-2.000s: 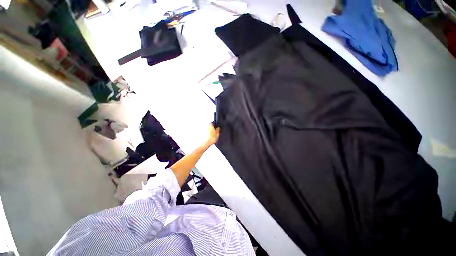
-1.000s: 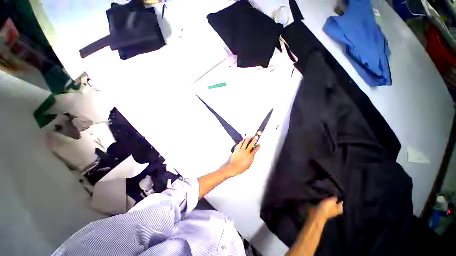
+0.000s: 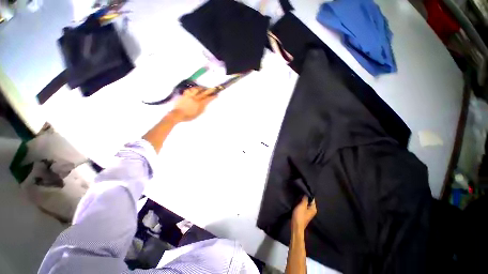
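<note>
The large black lining fabric (image 3: 321,118) covers the right part of the table, creased, its bulk towards the lower right. My right hand (image 3: 304,213) pinches a fold of it near its lower left part. My left hand (image 3: 191,104) is on the black shears (image 3: 184,86) at the table's middle left; it is blurred and partly hides them. The long dark blades spread to both sides of the hand. A thin green stick (image 3: 200,73) lies just beyond the shears.
A squarish black panel (image 3: 227,32) lies at the far middle beside a looped pale band (image 3: 281,47). A folded black piece (image 3: 95,56) is at the left. A blue cloth (image 3: 361,35) is at the far side, a pale scrap (image 3: 429,138) at far right. Offcuts (image 3: 59,176) lie below the near edge.
My left hand was at the lining's edge, then on the shears; hand and shears have moved forward and left. The lining has been drawn back to the right. My right hand has come into view holding it.
</note>
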